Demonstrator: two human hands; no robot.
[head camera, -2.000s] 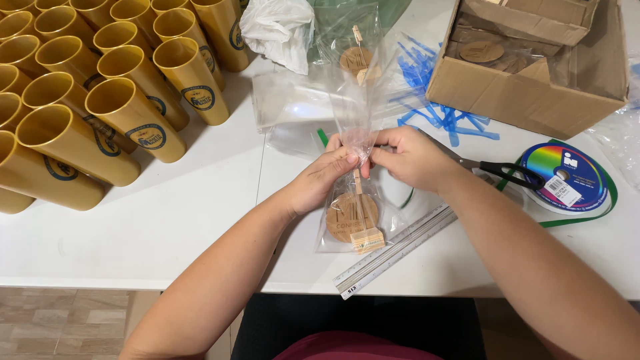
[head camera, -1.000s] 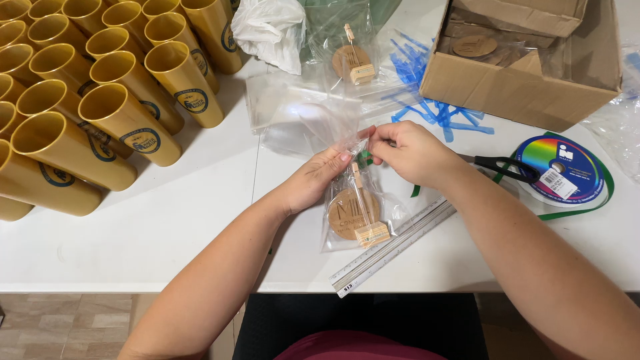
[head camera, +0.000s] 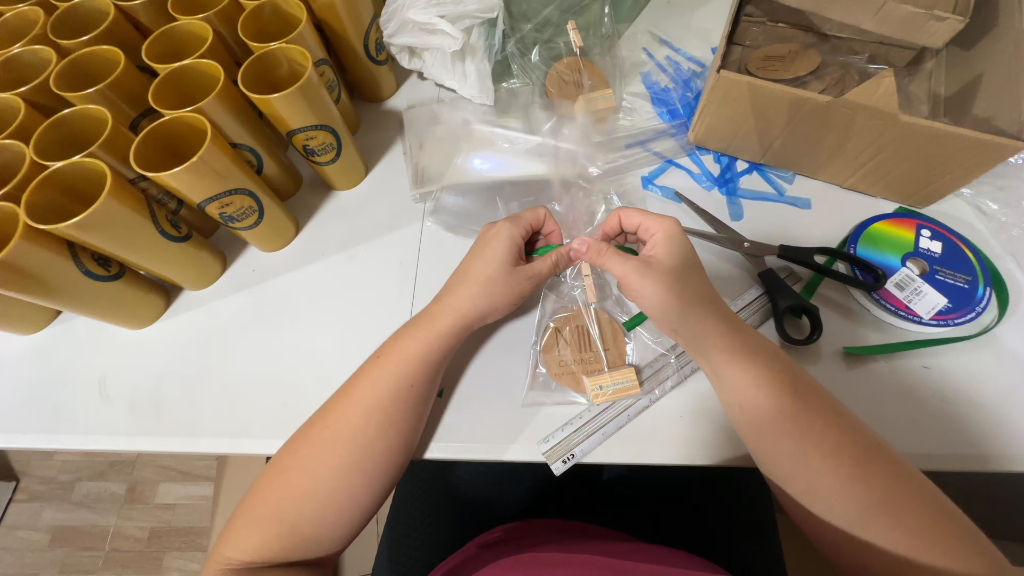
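A clear plastic bag (head camera: 538, 376) holds a round engraved wooden disc (head camera: 572, 348) and a small wooden block (head camera: 613, 386) with a mini clothespin (head camera: 589, 282) on a stem. My left hand (head camera: 508, 260) and my right hand (head camera: 652, 264) meet at the bag's gathered neck, pinching a green ribbon (head camera: 547, 250) around it. One ribbon end (head camera: 634, 322) shows below my right hand. Under the bag's lower right side lies a scale ruler (head camera: 576, 444). Black-handled scissors (head camera: 752, 246) lie with open blades beside my right hand. The ribbon's far side is hidden.
A ribbon spool (head camera: 952, 240) with loose green ribbon lies at right. Behind are a cardboard box (head camera: 832, 120), blue plastic strips (head camera: 740, 196), flat clear bags (head camera: 456, 148), another bagged disc (head camera: 572, 78) and a crumpled white bag (head camera: 448, 40). Several gold cups (head camera: 264, 220) stand at left.
The green ribbon, earlier bunched near my right fingers, now extends to both sides of the bag's neck. My hands have come together there, with my right hand slightly lower.
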